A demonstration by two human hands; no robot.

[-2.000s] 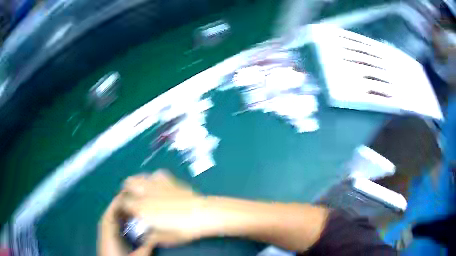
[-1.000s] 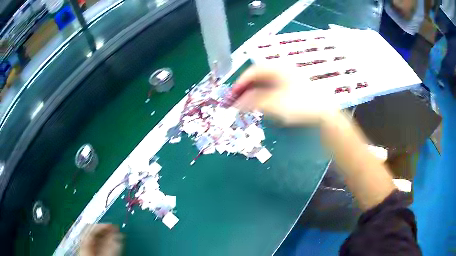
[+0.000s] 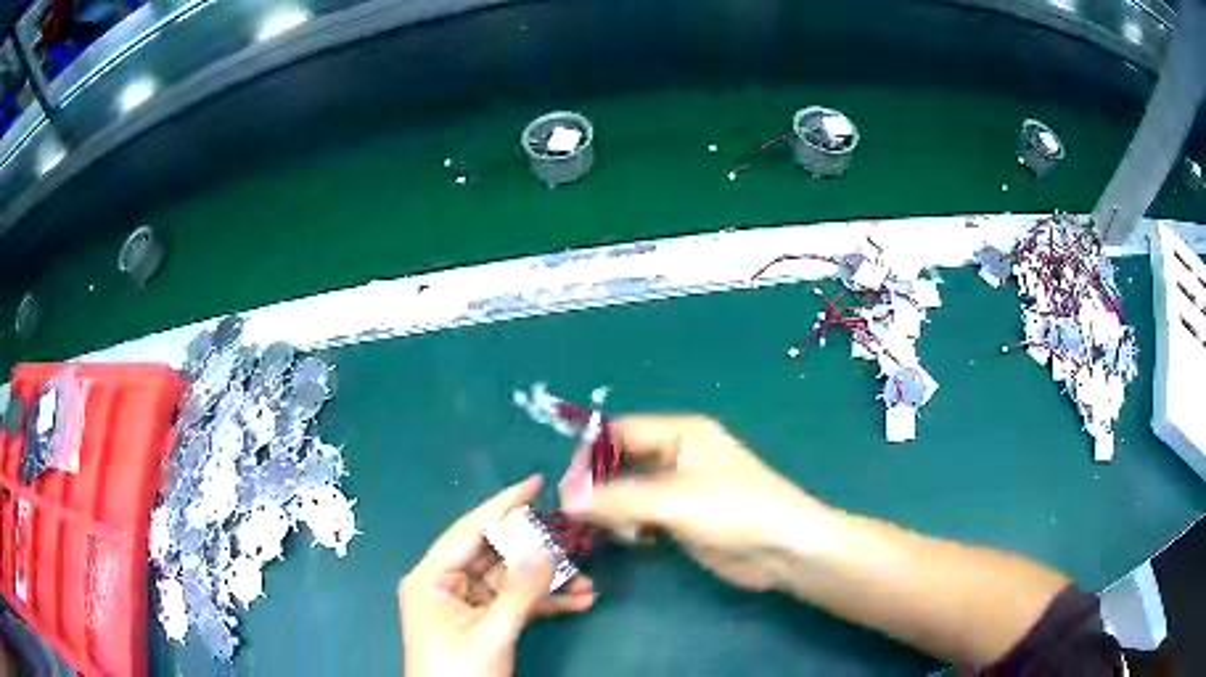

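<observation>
My left hand [image 3: 483,589] is at the lower centre and holds white square pads [image 3: 525,540] between thumb and fingers. My right hand [image 3: 688,496] is just right of it, shut on a bundle of red wire leads [image 3: 604,456] with small white connectors sticking out at the upper left. The red wires run down to the pads at my left hand. The wires and fingertips are slightly blurred.
A pile of grey and white notched discs [image 3: 258,463] and a red parts tray [image 3: 99,509] are at left. Two lead heaps [image 3: 899,344] [image 3: 1074,311] and a white slotted tray [image 3: 1180,344] are at right. Grey housings [image 3: 558,148] sit on the belt behind the white strip [image 3: 529,294].
The view has swung left, bringing the discs and red tray in. My right hand has moved from the far lead heap to my left hand, with a wire bundle now in it.
</observation>
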